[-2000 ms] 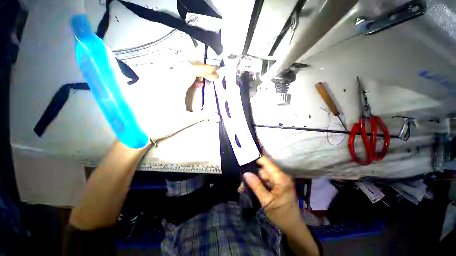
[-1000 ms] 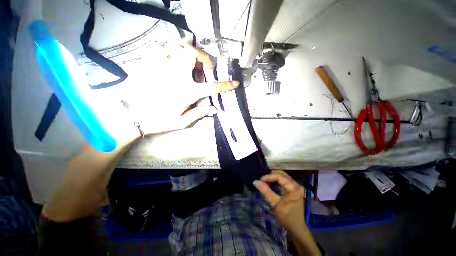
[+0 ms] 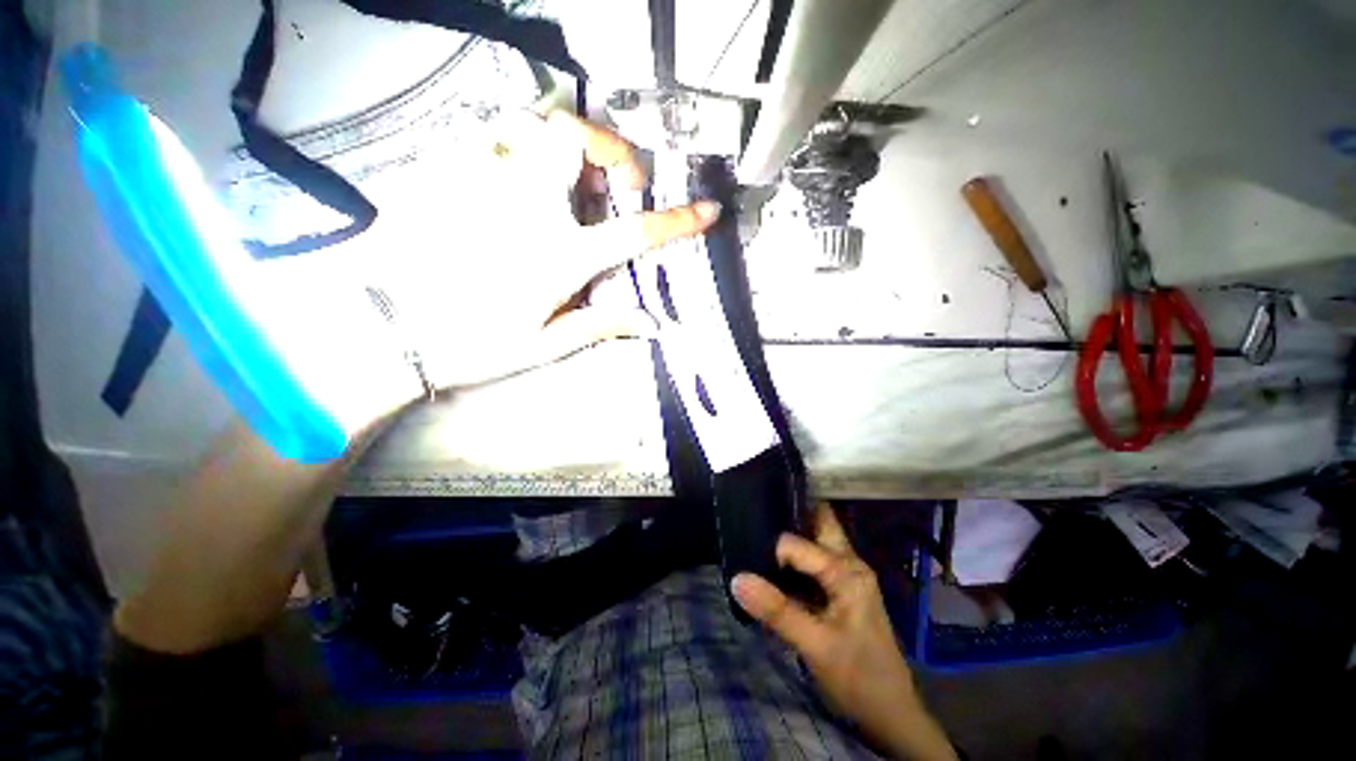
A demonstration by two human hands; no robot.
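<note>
The dark panel runs from under the sewing machine's needle area over the table's front edge. The white piece with dark slots lies on it. My left hand lies on the panel and white piece close to the needle, washed out by glare, with fingertips pressing near the dark edge. My right hand holds the lower end of the dark panel between thumb and fingers below the table edge. The exact needle contact is lost in the bright light.
A blue-sleeved lamp hangs over my left forearm. A dark strip lies at the back left. Right of the needle are a ribbed fitting, a wooden-handled awl and red-handled scissors. Blue baskets sit below the table.
My left hand has come forward from beside the needle onto the work and now presses it. My right hand has moved lower along the panel, and more of the panel's dark end shows.
</note>
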